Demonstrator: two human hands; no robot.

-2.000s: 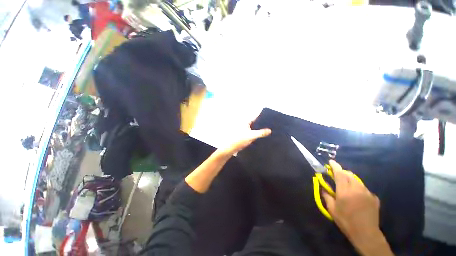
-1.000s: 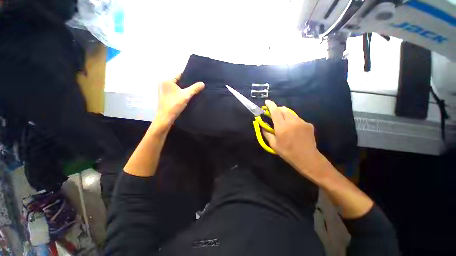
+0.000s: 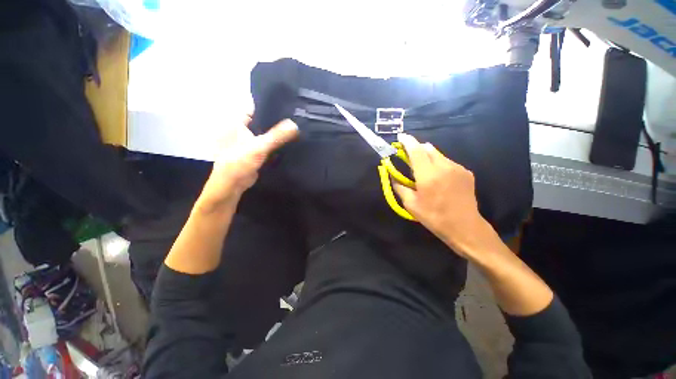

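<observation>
A black garment panel (image 3: 348, 166) lies over the table's front edge. Two narrow black straps (image 3: 319, 105) run across its upper part, catching light at the left. Small silver buckles (image 3: 389, 121) sit near the middle. My left hand (image 3: 241, 155) holds the panel's left edge, thumb on top, the other fingers mostly hidden behind the cloth. My right hand (image 3: 443, 194) holds scissors with yellow handles (image 3: 388, 194). Their silver blades look closed and point up-left over the cloth, the tip near the straps, left of the buckles.
The white machine head with "JACK" lettering (image 3: 641, 37) is at the upper right. A dark oblong object (image 3: 619, 109) lies right of the needle area. A printed ruler (image 3: 585, 180) runs along the table's front edge. Black cloth (image 3: 52, 111) hangs at the left.
The view has swung right and closer over the table. The panel's left edge has bent over in my left hand, and the straps there show more clearly. The scissors stay in my right hand.
</observation>
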